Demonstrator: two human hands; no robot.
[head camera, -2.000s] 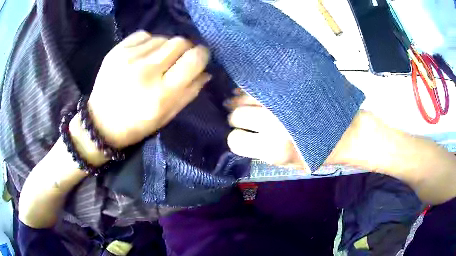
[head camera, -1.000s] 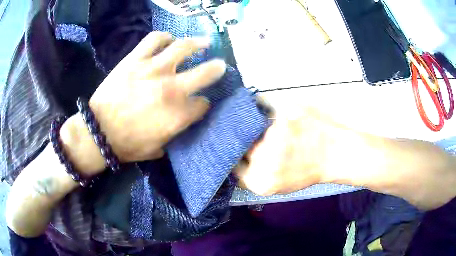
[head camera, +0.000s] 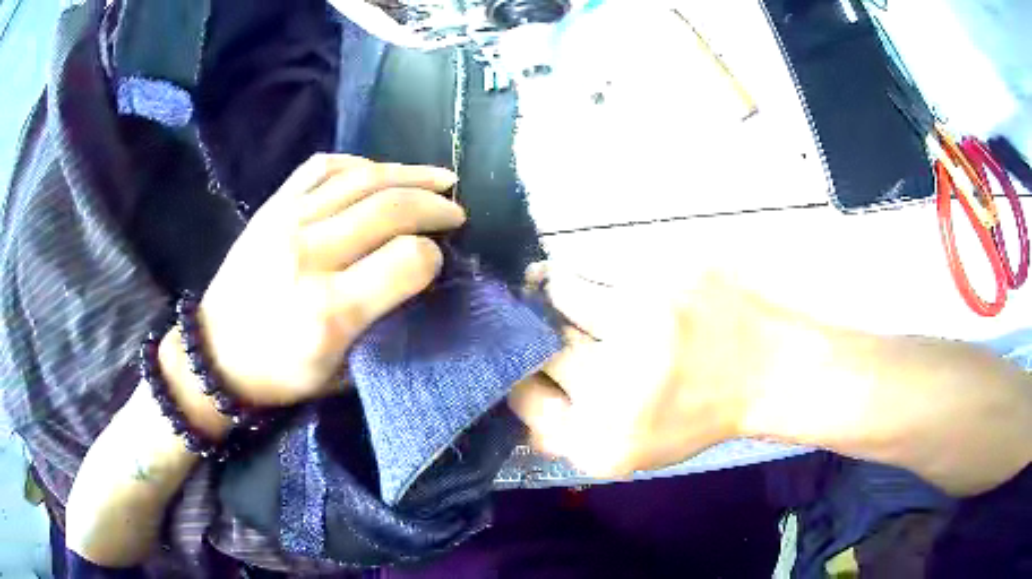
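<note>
The navy blue fabric (head camera: 453, 351) has a folded corner pointing towards me, between my hands. A smooth black strip (head camera: 489, 158) with a pale seam edge runs up to the presser foot (head camera: 498, 74). My left hand (head camera: 351, 266) lies on the garment, fingertips at the seam edge, pressing or pinching it. My right hand (head camera: 611, 373) holds the right edge of the navy fabric; its fingertips are partly hidden. The striped lining (head camera: 85, 283) lies in loose folds at the left. The machine head shows only in part at the top.
On the white machine table (head camera: 668, 226) lie a thin tan tool (head camera: 719, 66), a black phone (head camera: 854, 107) and scissors with red and orange handles (head camera: 962, 226). A pale ruled strip (head camera: 724, 455) follows the table's front edge.
The navy panel has been folded over towards me and to the left, baring the black strip and the presser foot. My right hand has moved left and now holds the fabric's right edge.
</note>
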